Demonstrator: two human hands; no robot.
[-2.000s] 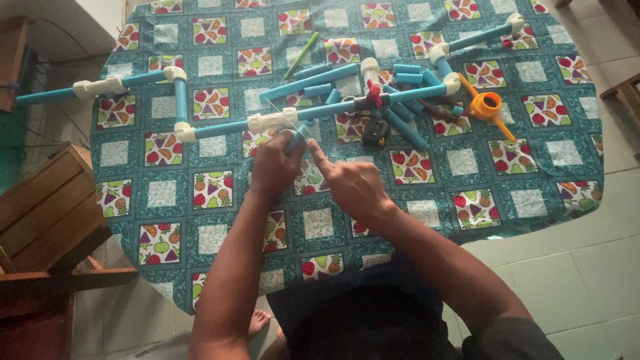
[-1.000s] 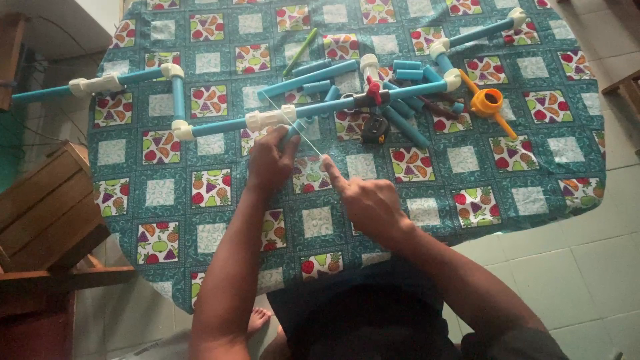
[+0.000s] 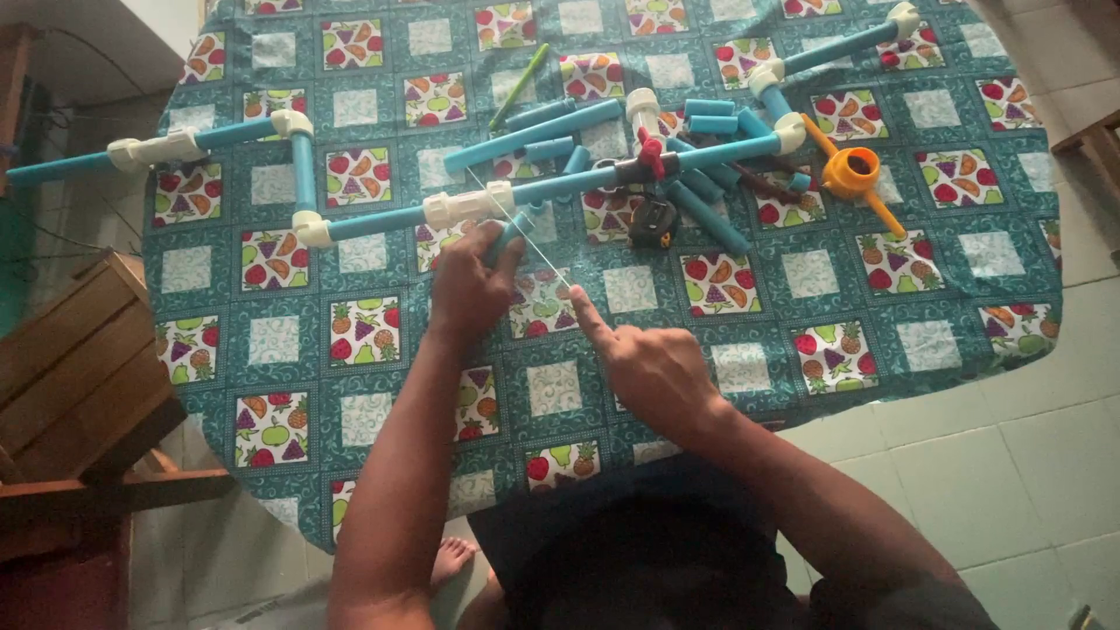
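Observation:
My left hand [image 3: 477,276] is closed on a short blue plastic pipe piece [image 3: 510,238], just below the white union fitting [image 3: 468,206] of a long blue pipe assembly. A thin white strand [image 3: 529,232] runs slantwise across that piece. Its lower end meets the extended index fingertip of my right hand [image 3: 652,359]; whether the fingers grip it cannot be told. The other right fingers are curled. The assembly has cream elbows [image 3: 311,227] and a valve with a red handle [image 3: 650,154], right of my hands.
Loose blue pipe pieces [image 3: 534,134], a green stick [image 3: 520,87], a black tape measure [image 3: 652,220] and an orange plastic fitting with arms [image 3: 850,172] lie on the patterned tablecloth [image 3: 551,387]. A wooden chair [image 3: 83,376] stands at the left.
My right index fingertip has moved slightly right and down from where it was two seconds ago, near the left hand. The left hand stays on the short pipe piece.

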